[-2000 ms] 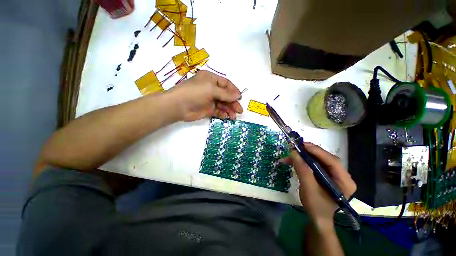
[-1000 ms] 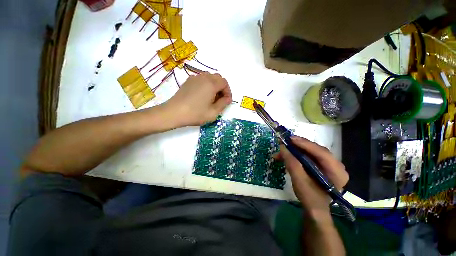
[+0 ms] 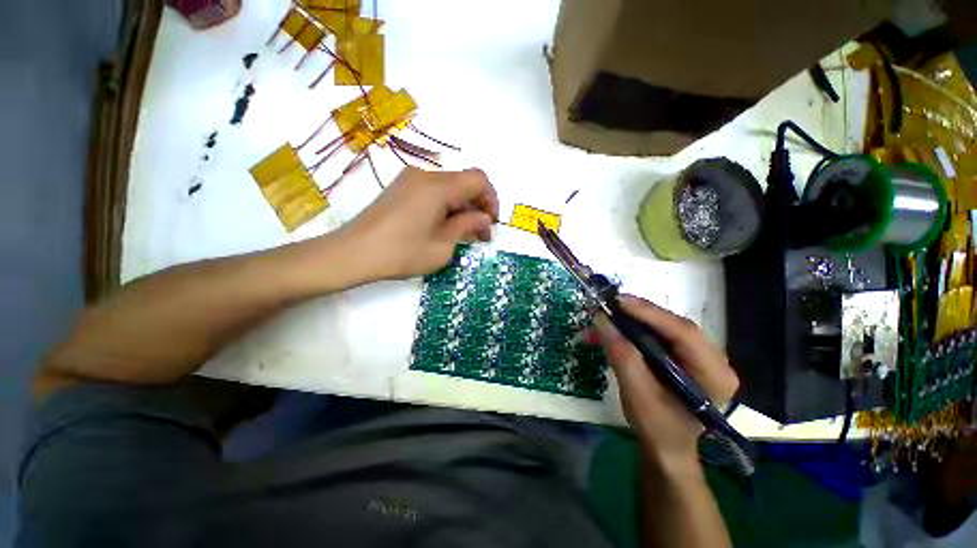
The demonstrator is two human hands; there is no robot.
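Note:
My right hand (image 3: 670, 369) grips the black soldering iron (image 3: 654, 348). Its tip touches or hovers just over the small amber piece (image 3: 524, 215), which lies on the white tabletop above the circuit board. My left hand (image 3: 434, 219) is left of the amber piece, thumb and fingertips pinched together. A short dark wire lead (image 3: 502, 223) sticks out from the fingertips toward the amber piece; whether it touches is too small to tell. The green circuit board panel (image 3: 504, 321) lies flat between my hands, near the table's front edge.
Amber pieces with leads (image 3: 287, 184) lie at upper left. A cardboard box (image 3: 686, 64) stands behind. At right are a tip-cleaning pot (image 3: 702, 212), a solder spool (image 3: 911, 203), a black soldering station (image 3: 787, 353) and piled assemblies (image 3: 937, 375). A red container (image 3: 204, 11) is far left.
The iron's tip has moved from the amber piece's right end onto its middle. My left hand went left, then came closer to the piece with the lead. The whole view has shifted slightly.

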